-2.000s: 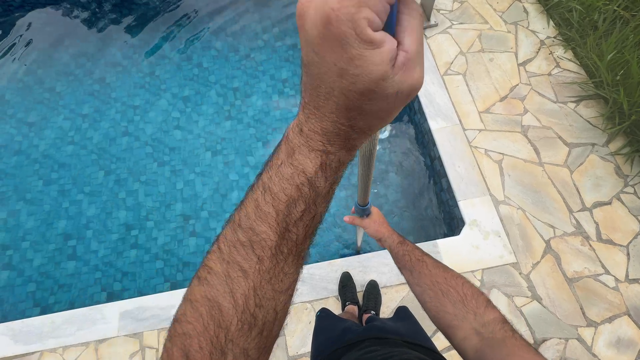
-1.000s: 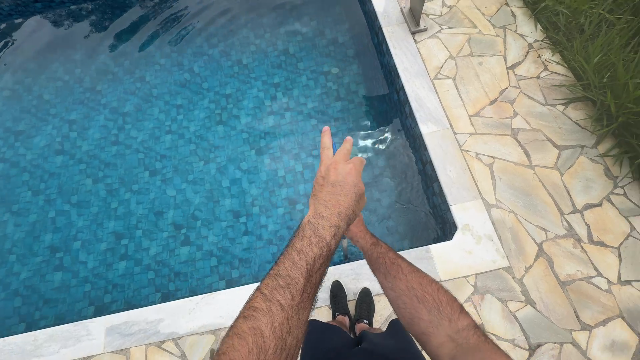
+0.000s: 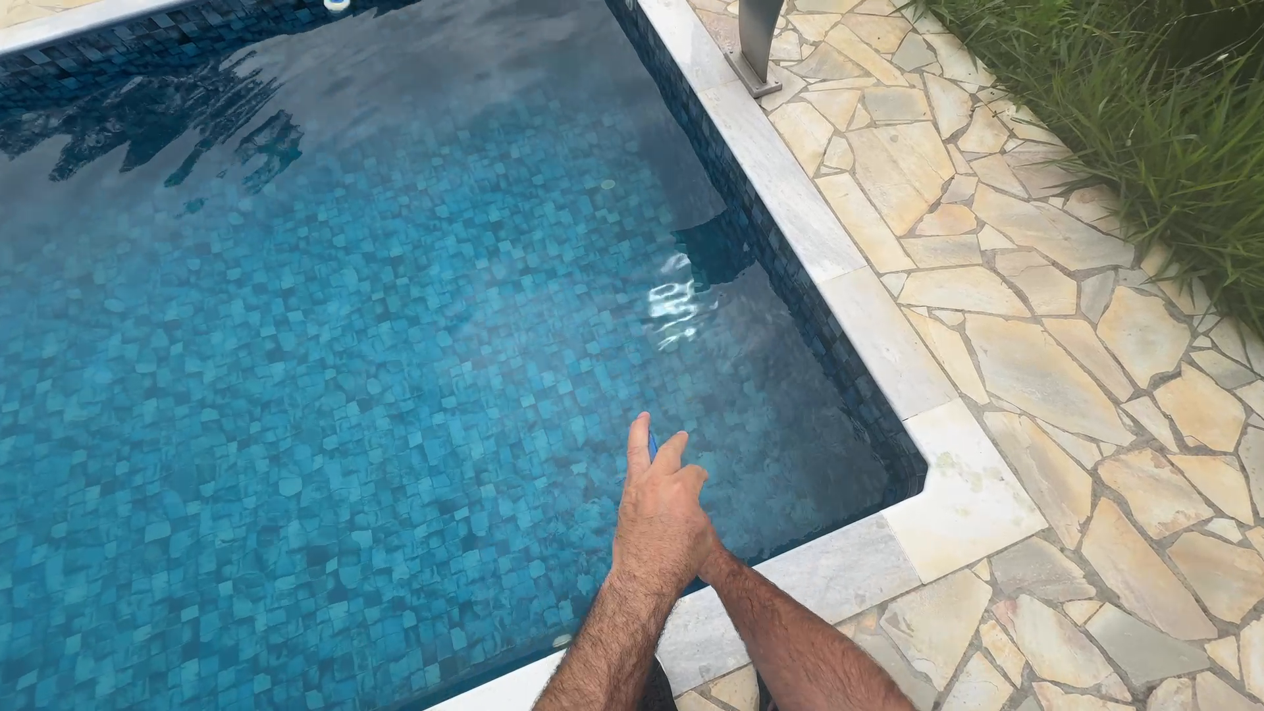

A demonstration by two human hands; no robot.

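Note:
My left hand (image 3: 664, 509) is over the pool near its corner, index and middle fingers pointing forward. A small piece of a blue pole end (image 3: 652, 446) shows between those fingers; the rest of the pole is hidden. My right hand (image 3: 709, 561) comes in from the right, beneath and behind the left one; its fingers are hidden, so its hold cannot be told. Ahead of both hands, a bright rippled patch (image 3: 676, 301) shows on the blue water (image 3: 425, 375), beside a dark shape (image 3: 716, 247).
Pale stone coping (image 3: 884, 346) edges the pool and turns a corner at the right. Beyond it lies irregular stone paving (image 3: 1047, 375), with a metal post (image 3: 758, 44) and long grass (image 3: 1145, 128). A small white object (image 3: 337, 5) is at the far pool edge.
My left hand has come down from high in front of the view to beside my right hand. The silvery pole shaft, visible two seconds ago, is out of sight. The view has tilted forward.

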